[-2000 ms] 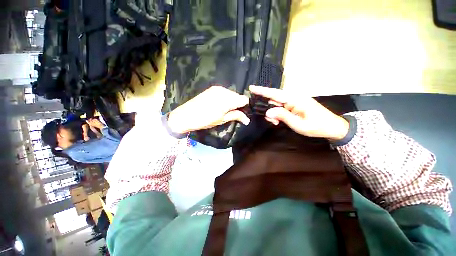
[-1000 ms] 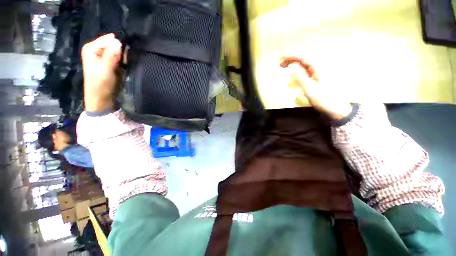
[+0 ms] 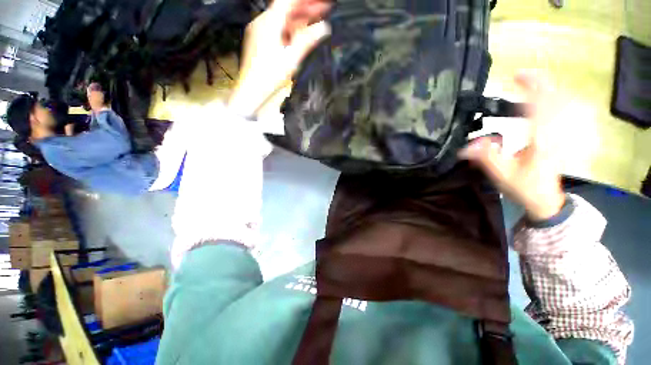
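A camouflage backpack [image 3: 385, 89] lies on the pale yellow table in front of me, its rounded end over the table's near edge by my brown apron. Its top is cut off by the frame. A short black strap [image 3: 503, 108] sticks out from its right side. My left hand [image 3: 282, 50] is at the bag's upper left edge, thumb and fingers apart, partly washed out by glare. My right hand [image 3: 525, 160] is beside the bag's lower right edge, blurred, fingers spread near the strap. Whether either hand touches the bag is unclear.
More dark camouflage bags [image 3: 150, 36] are piled at the upper left. A black rectangular object [image 3: 633, 82] lies on the table [image 3: 564, 50] at the right. A person in blue [image 3: 96, 146] is at the left. Cardboard boxes [image 3: 128, 296] stand at the lower left.
The bag showed its black mesh side at the left one second ago; now its camouflage side faces me, further right. My left hand has moved right and my right hand slightly right.
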